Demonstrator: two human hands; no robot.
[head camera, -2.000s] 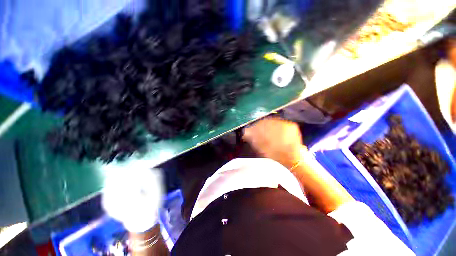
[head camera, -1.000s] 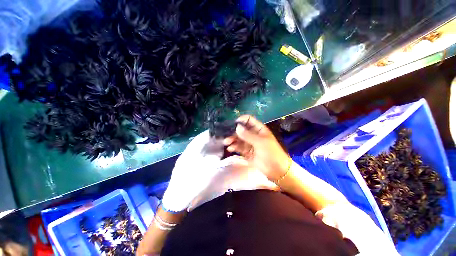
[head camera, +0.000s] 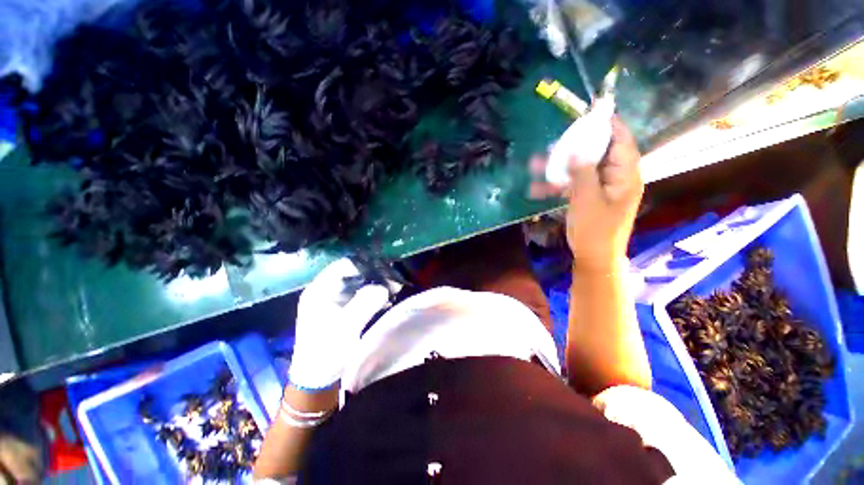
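Observation:
My left hand (head camera: 327, 322), in a white glove, holds a black spiky piece (head camera: 371, 275) above my lap at the bench's front edge. My right hand (head camera: 606, 185), bare, is at the small white bottle (head camera: 583, 142) on the green bench; its fingers are around the bottle and slightly blurred. A large heap of black spiky pieces (head camera: 284, 114) lies on the bench ahead and to the left.
A blue crate (head camera: 668, 355) of brown-gold spiky pieces (head camera: 758, 360) is at the right. Another blue crate (head camera: 109, 407) with sparser pieces is at lower left. A yellow-ended stick (head camera: 559, 97) and crumpled clear plastic (head camera: 573, 24) lie near the bottle.
My right hand has left the black piece and moved up and right to the white bottle. My gloved left hand, lower and slightly left, keeps the piece.

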